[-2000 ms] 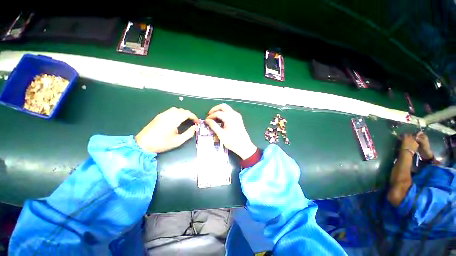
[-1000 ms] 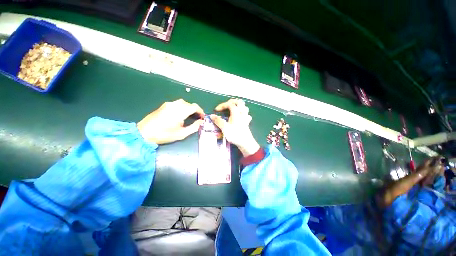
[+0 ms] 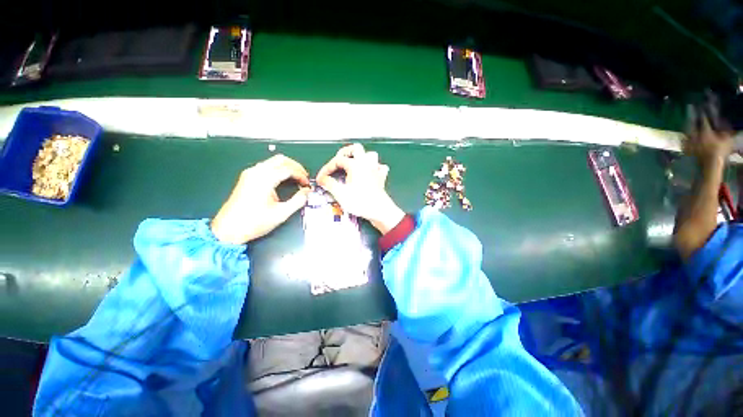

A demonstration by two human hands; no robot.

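A phone housing (image 3: 336,252) lies flat on the dark green bench in front of me, its pale face glaring in the light. My left hand (image 3: 265,198) is at its top left corner, thumb and finger pinched at the edge. My right hand (image 3: 357,186) is at its top end, fingertips close to the left ones. Whatever small part is between the fingertips is too small to tell. A small orange patch shows on the housing below my right fingers. A loose pile of small copper-coloured parts (image 3: 447,186) lies right of my right hand.
A blue bin (image 3: 18,159) of small pale parts stands at the left. Another housing (image 3: 613,187) lies at the right, near another person's arm (image 3: 702,195). Beyond the white edge strip (image 3: 391,120), the green conveyor belt (image 3: 346,72) carries spaced housings and black trays.
The camera view has shifted and turned. The housing under my hands is slightly more tilted. Both hands stay at its top end. The other person's hand is raised toward the white strip.
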